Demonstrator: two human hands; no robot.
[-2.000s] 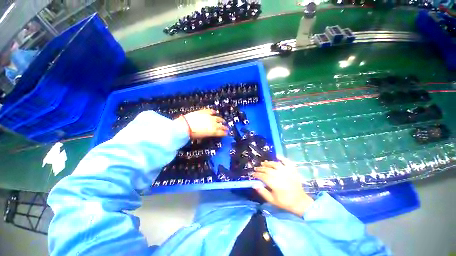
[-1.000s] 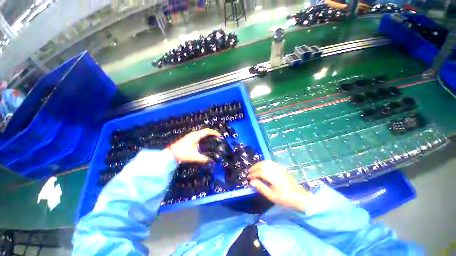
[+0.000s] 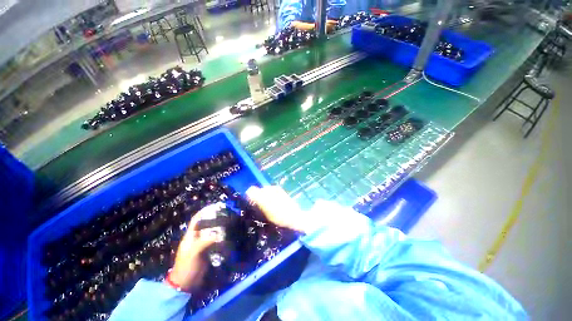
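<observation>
The blue plastic tote [image 3: 248,164] lies in front of me, tilted in view, with rows of black assemblies [image 3: 125,216] and a looser group at its right. My left hand [image 3: 199,241], with a red band at the wrist, is curled around black assemblies with silvery spots above the tote; how many is unclear. My right hand [image 3: 276,207] is at the tote's right side, its fingertips over the loose assemblies; blur hides whether it holds one. The clear compartment tray [image 3: 332,164] lies right of the tote, with black assemblies grouped in its far right part.
Silver rails [image 3: 150,147] run behind the tote, with a pale upright piece [image 3: 255,86] and silver blocks. A second tote [image 3: 451,74] stands by a metal post. A lower blue bin [image 3: 411,204] shows below the tray. A person's blue sleeve [image 3: 298,11] is across the line. Stools stand behind.
The view has turned right, so the tote has shifted left and down in the picture. My left hand stays curled around black assemblies; my right hand has moved from the tote's near rim towards its right side.
</observation>
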